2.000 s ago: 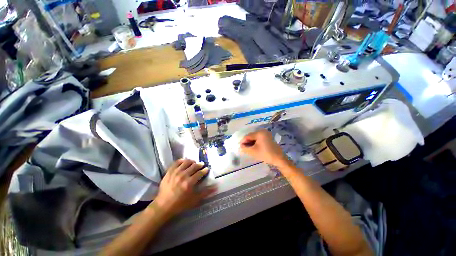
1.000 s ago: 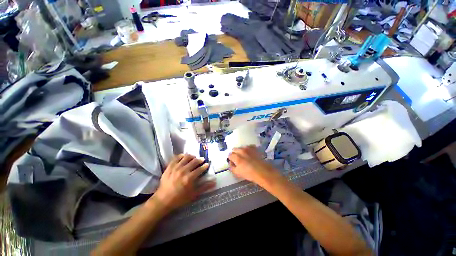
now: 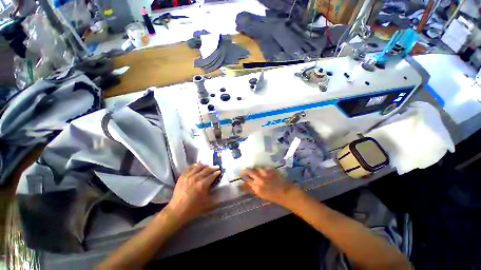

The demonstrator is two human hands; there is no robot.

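The white sewing machine [image 3: 295, 100] lies across the middle, its needle area [image 3: 217, 153] at the left end of the head. My left hand [image 3: 195, 184] lies palm down just left of and in front of the needle, fingertips on a small dark piece [image 3: 217, 178]. My right hand [image 3: 266, 183] is low over the front of the bed, fingers bent; what its fingertips touch is too blurred to tell. The large light grey garment [image 3: 124, 153] with dark strips lies crumpled left of my left hand.
Blue-grey scraps [image 3: 306, 150] lie under the machine arm. A tan box with a black rim [image 3: 363, 157] and white cloth [image 3: 416, 140] are at the right. More folded cloth [image 3: 47, 116] is at the far left. Dark cut pieces [image 3: 216, 55] lie on the brown board [image 3: 142, 68] behind.
My right hand has come down from beside the needle to the front of the bed, uncovering the scraps. My left hand has stayed nearly in place. The view has shifted slightly.
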